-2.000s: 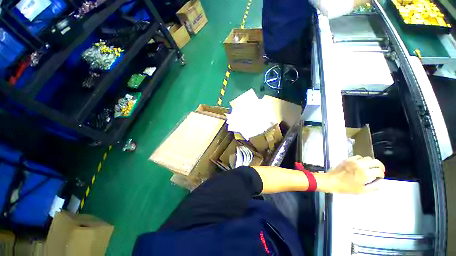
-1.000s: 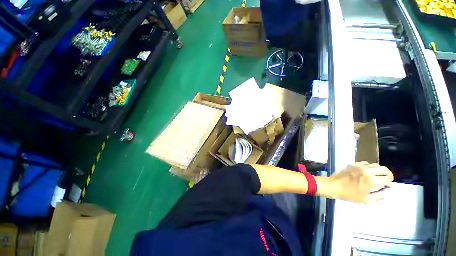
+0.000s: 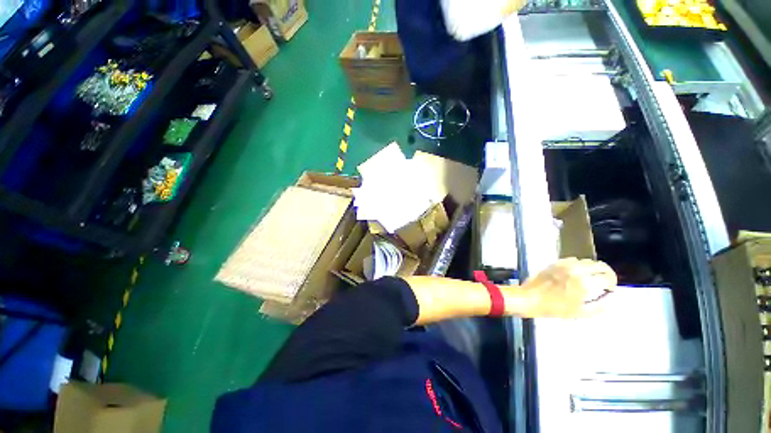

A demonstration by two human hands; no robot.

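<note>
My left hand is bare, with a red band at the wrist. It rests at the near side of the conveyor line, by the edge of a pale plate. Its fingers are curled, and a small dark spot shows by the fingertips; whether it holds a part cannot be told. My right hand is out of the picture.
A cardboard tray with rows of small parts is cut off at the right edge. A dark gap and an open carton lie beyond my hand. Cartons with white sheets stand on the green floor. A person is at the top.
The view has shifted, so the line sits further left and the cardboard tray shows at the right edge. My left hand stays by the plate edge, with its fingers still curled.
</note>
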